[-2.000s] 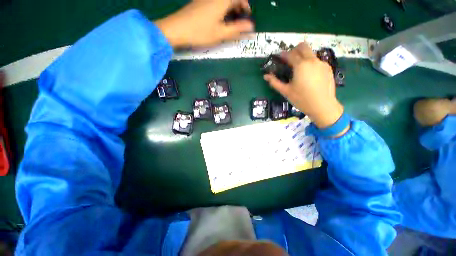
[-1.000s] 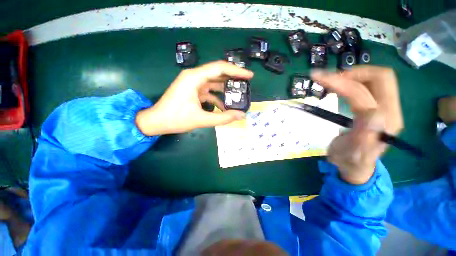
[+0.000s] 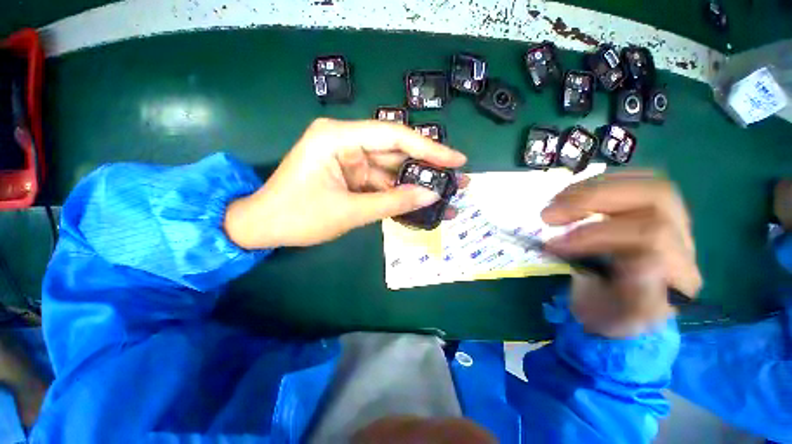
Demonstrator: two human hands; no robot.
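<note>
My left hand (image 3: pixel 326 186) holds a small black electronic unit (image 3: pixel 425 192) between thumb and fingers, its open side with silver and white parts facing up. The unit is over the upper left part of the white adhesive sheet (image 3: pixel 521 204), which has rows of blue marks and a yellow edge. My right hand (image 3: pixel 621 247) is blurred and holds dark tweezers (image 3: pixel 580 258), their thin tip pointing left over the sheet. Whether anything is on the tip cannot be told.
Several black waiting units (image 3: pixel 577 91) lie beyond the sheet. A red tray (image 3: pixel 36 121) is at the left edge. A clear plastic item with a white label (image 3: pixel 757 95) is at the right. The white strip (image 3: pixel 347 16) runs across the back. Another person's sleeve (image 3: pixel 725 364) shows at right.
Since one second ago, the held unit has tilted and my left thumb now lies on it. My right hand and tweezers have moved slightly lower. Earlier, both hands were reaching over the work surface.
</note>
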